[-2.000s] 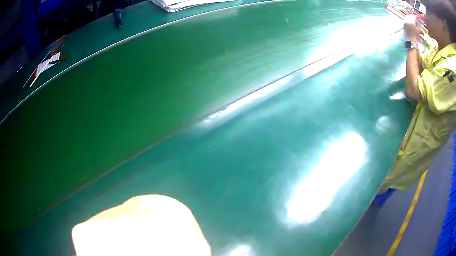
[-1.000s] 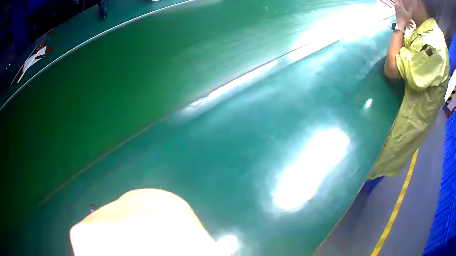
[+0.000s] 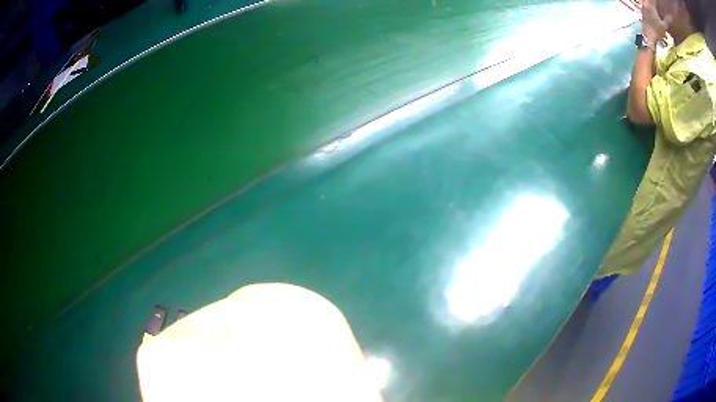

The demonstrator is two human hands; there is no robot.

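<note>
A small dark grey stick, likely a USB flash drive (image 3: 157,319), lies on the green bench at the lower left, with a pale yellowish end towards me. A second small dark piece (image 3: 182,313) shows just right of it, mostly hidden behind a large overexposed white shape (image 3: 259,349). This shape looks like my sleeve or arm at the bottom edge; which side it belongs to cannot be told. No fingers can be made out, so neither my left hand nor my right hand is recognisable.
The green belt (image 3: 196,118) runs beyond a thin seam. White and red scraps (image 3: 69,74) lie on the far left ledge. A person in a yellow-green smock (image 3: 667,173) stands at the bench on the right, hands raised near the face. A yellow floor line (image 3: 637,322) runs beside the bench.
The small dark sticks have come into view beside the white shape, which now sits slightly further right. The person on the right has raised their hands towards the face. The view has shifted slightly.
</note>
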